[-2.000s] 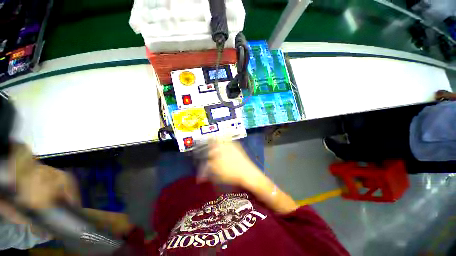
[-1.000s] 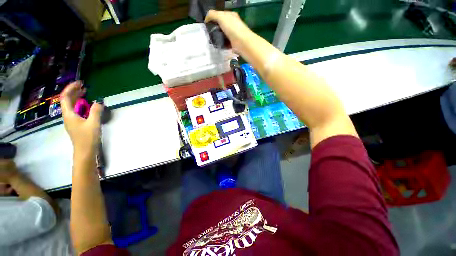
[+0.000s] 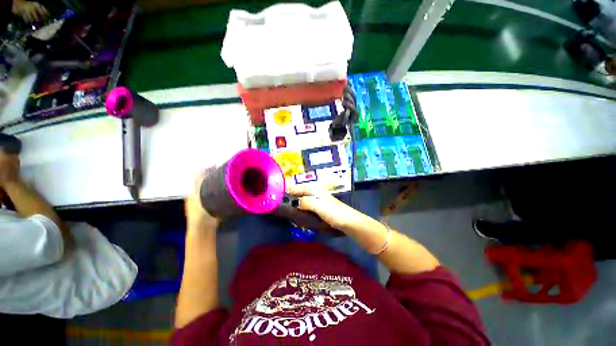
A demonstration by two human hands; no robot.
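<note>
A dark grey hair dryer with a bright magenta ring is held up in front of my chest, its ring end towards the camera. My left hand is around the back of the barrel, mostly hidden by it. My right hand grips the handle near the head. Behind the dryer stand two white tester boxes with small displays, yellow patches and red switches; the dryer covers part of the nearer box. A black plug with bundled cord sits at the farther box's right side.
A second dryer lies on the white bench at left. A white moulded tray tops a red-brown stack. A blue-green patterned panel lies right of the testers. A grey post rises behind it. A person is at left.
The right hand has come back from the white tray with a dryer, now held in front of me. The left hand has left the other dryer on the bench and moved right onto the held one.
</note>
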